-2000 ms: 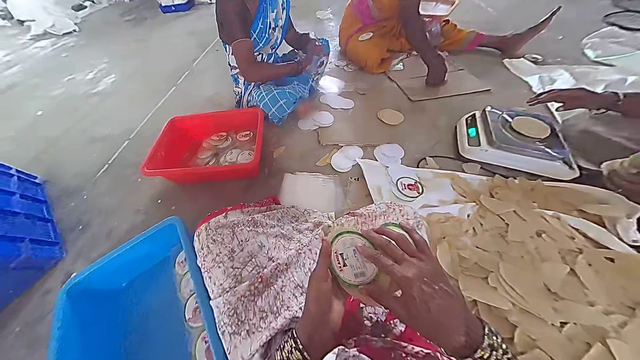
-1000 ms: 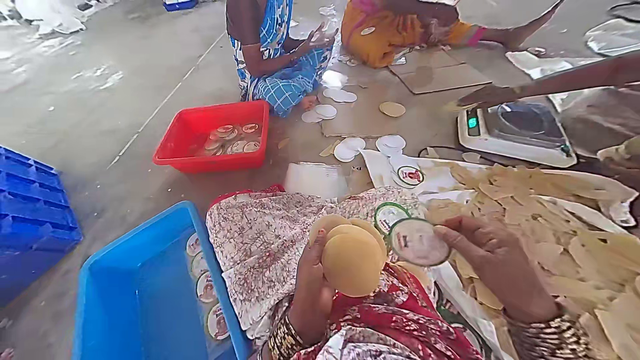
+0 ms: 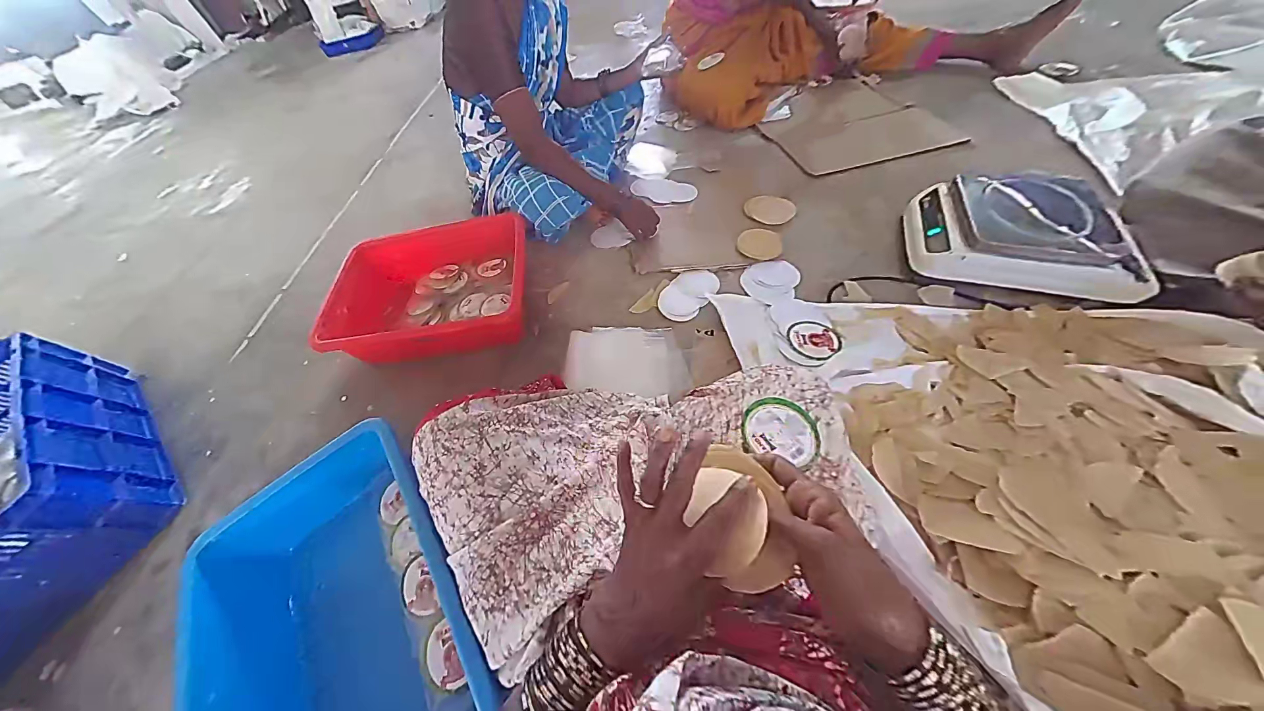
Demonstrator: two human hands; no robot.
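Observation:
Over my lap, a stack of thin round tan discs [image 3: 736,513] is held between both hands. My left hand [image 3: 667,553] lies against the stack's face and left side with its fingers spread. My right hand [image 3: 839,553] grips the stack's right edge. Just above the stack, a round printed label with a green rim [image 3: 781,432] rests on the patterned cloth [image 3: 533,494] over my lap. Beside my left leg stands a blue plastic tub [image 3: 296,592], with several labelled round packs [image 3: 420,585] along its right side.
Tan sheet pieces [image 3: 1066,494] are heaped at right. Beyond them stands a digital scale [image 3: 1027,237]. A red tub [image 3: 425,286] holds round packs; a blue crate [image 3: 84,464] is at far left. White discs [image 3: 770,281] lie on the floor. Two people [image 3: 553,118] [image 3: 760,59] sit ahead.
The round label that my right hand held a second ago is out of that hand, which now grips the disc stack. The co-worker's arm has left the scale. A second tan disc lies on the floor ahead.

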